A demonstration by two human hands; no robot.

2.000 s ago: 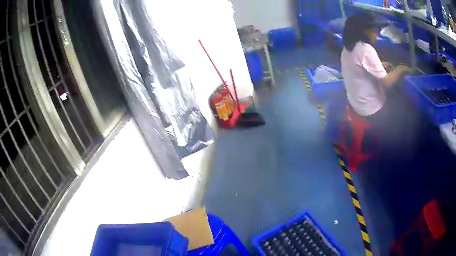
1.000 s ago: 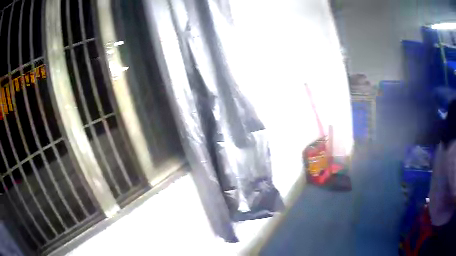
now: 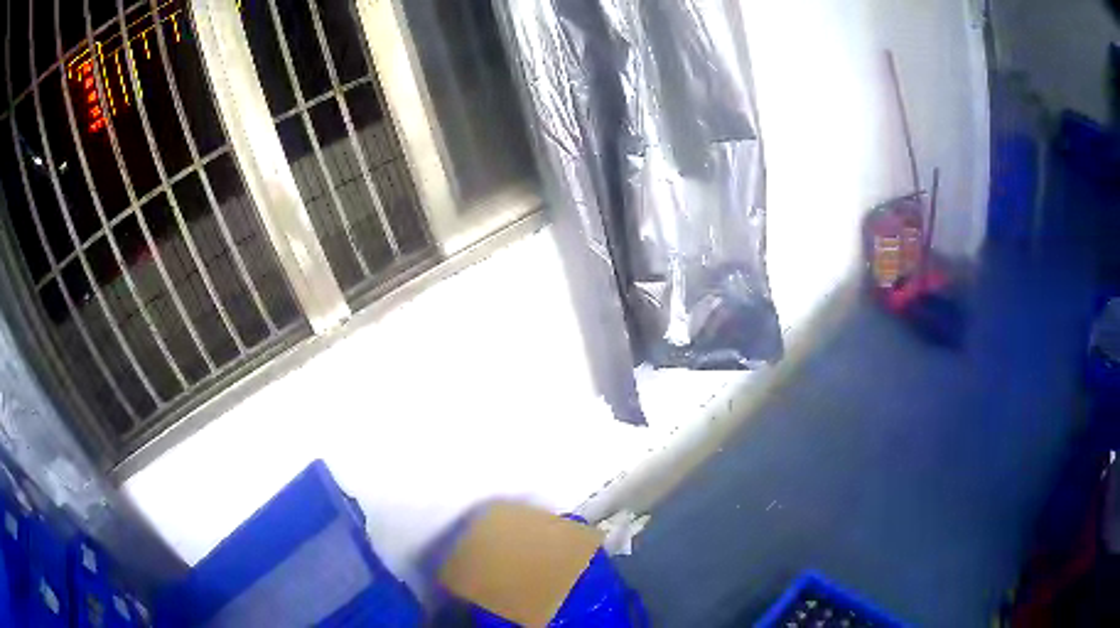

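Neither of my hands is in the picture. Nearest in front of me, a blue plastic tote [image 3: 301,564] with a pale inside stands tilted in view at the lower left. A tan board [image 3: 522,561] lies on a blue stool or support [image 3: 599,599] at the bottom centre. A blue tray [image 3: 820,599] holding rows of small dark parts is cut off by the bottom edge.
Stacked blue totes [image 3: 49,570] stand at the far left. A barred window [image 3: 184,184] and a silvery curtain [image 3: 669,184] line the white wall. A red-orange object [image 3: 894,252] and long-handled tools stand by the far wall. A scrap [image 3: 624,531] lies near the tan board.
The view has swung left and down. The seated person at the right has almost left the picture. The tote, tan board and parts tray, absent one second ago, show again at the bottom.
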